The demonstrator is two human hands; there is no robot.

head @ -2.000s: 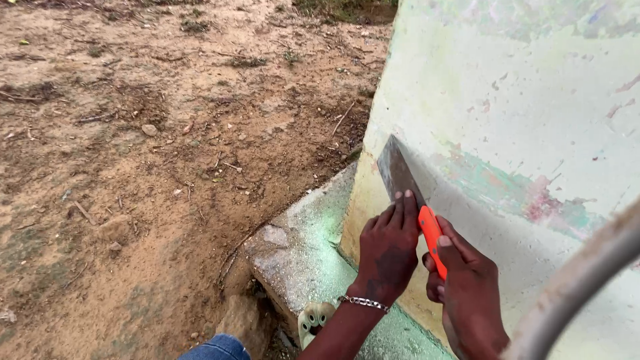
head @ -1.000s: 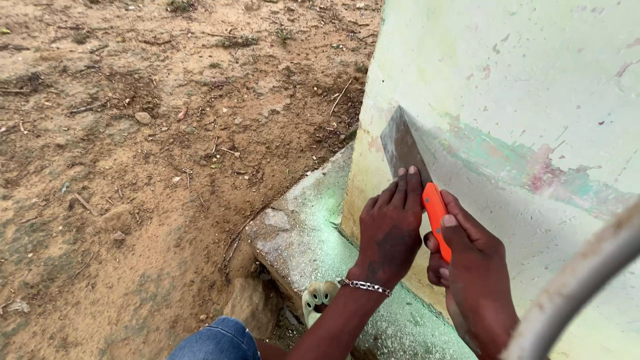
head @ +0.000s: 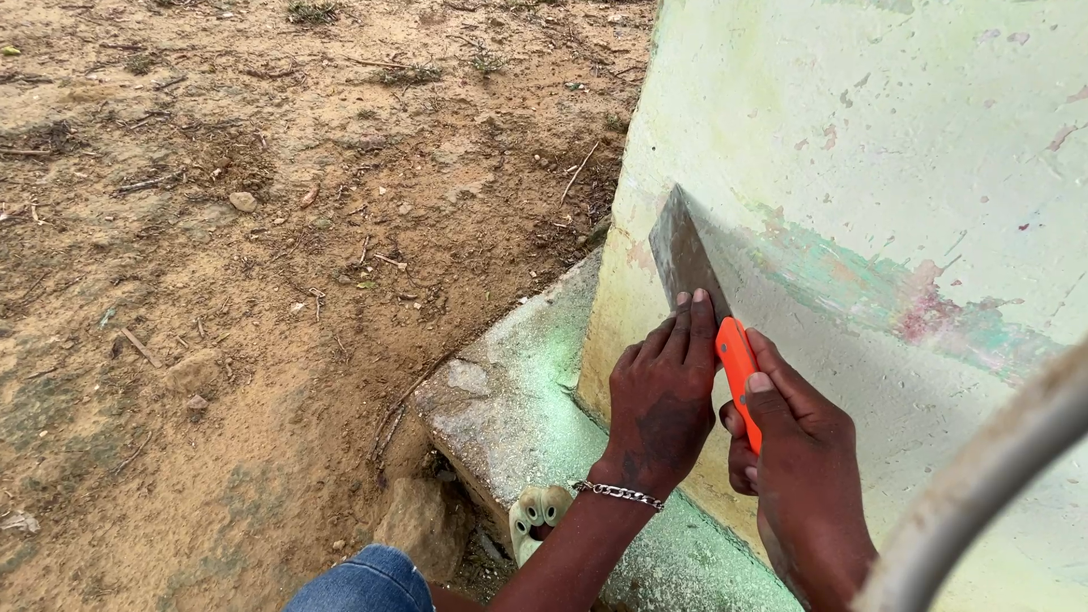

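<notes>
A knife-like scraper has a wide grey metal blade (head: 690, 255) and an orange riveted handle (head: 738, 370). My right hand (head: 803, 446) is closed around the handle. My left hand (head: 667, 387), with a chain bracelet (head: 619, 492) at the wrist, lays its fingertips on the blade's lower part near the handle. The blade lies against the pale painted wall (head: 901, 178), its tip near the wall's left edge. To the right of the blade, a band of worn green and pink paint (head: 901, 297) runs across the wall.
Below the wall is a concrete ledge (head: 510, 399) dusted with green-white flakes. A pale shoe toe with holes (head: 540, 514) and a denim-covered knee (head: 365, 582) show at the bottom. A blurred curved bar (head: 977, 484) crosses the lower right. Bare soil (head: 255, 297) with twigs and stones lies left.
</notes>
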